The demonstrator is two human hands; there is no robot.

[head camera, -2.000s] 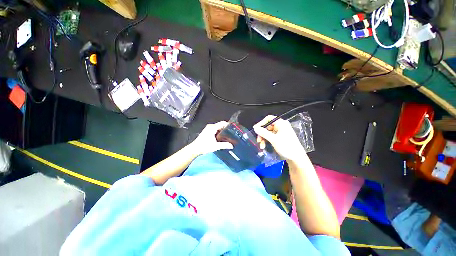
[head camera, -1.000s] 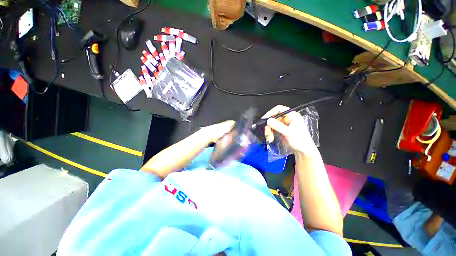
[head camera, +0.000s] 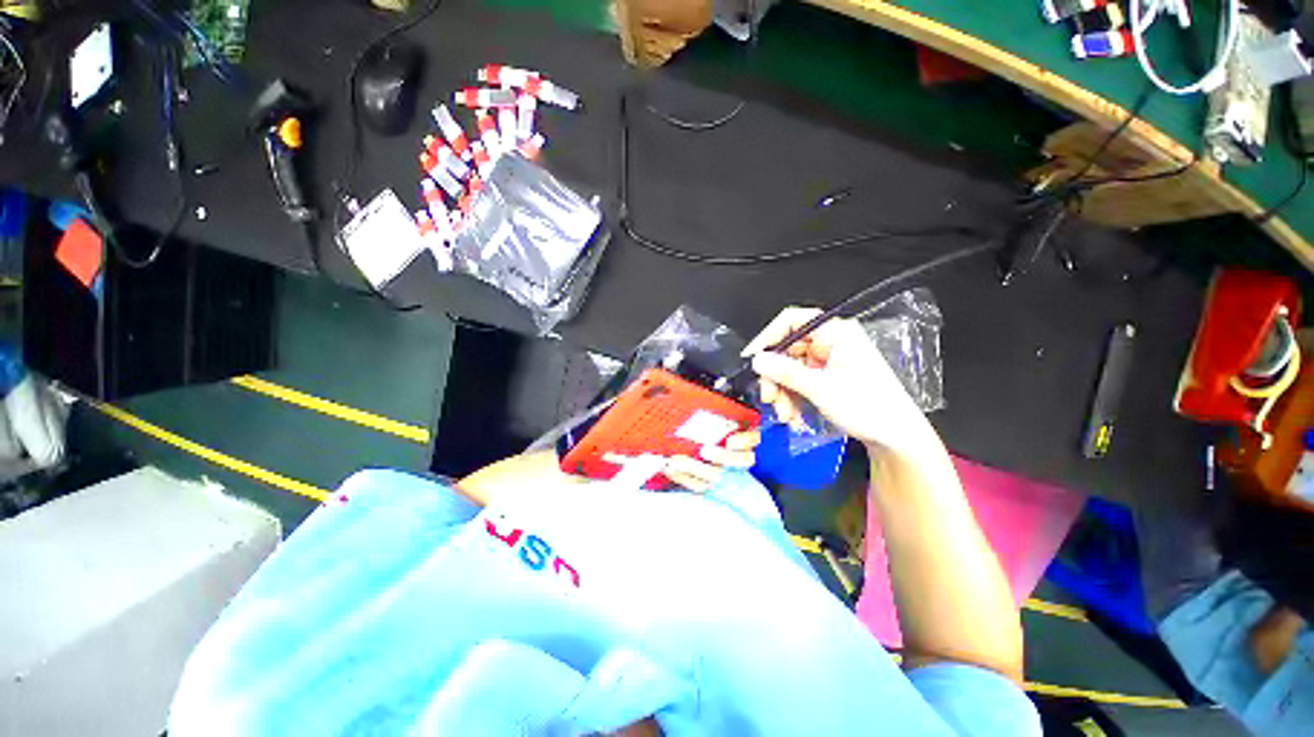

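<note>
A set-top box (head camera: 651,421) shows its red-orange perforated face with white labels, tilted in front of my shirt. A clear plastic bag (head camera: 683,334) lies around its upper edge. My left hand (head camera: 709,464) holds the box from below, with fingers over its lower right edge; the rest is hidden behind it. My right hand (head camera: 819,372) pinches a black cable (head camera: 905,277) close to the box's upper right edge. Whether the plug touches the box I cannot tell. An empty clear bag (head camera: 911,346) lies behind my right hand.
A bagged black unit pile (head camera: 530,238) lies beside red-and-white parts (head camera: 483,130). A barcode scanner (head camera: 285,151), mouse (head camera: 386,89) and white card (head camera: 382,239) are left. A dark remote control (head camera: 1110,390) and red tape dispenser (head camera: 1241,350) are right. A person's sleeve (head camera: 1222,634) shows at lower right.
The box has turned over from its dark face to its red-orange face. My left hand has moved from its left side to under it. My right hand still holds the cable.
</note>
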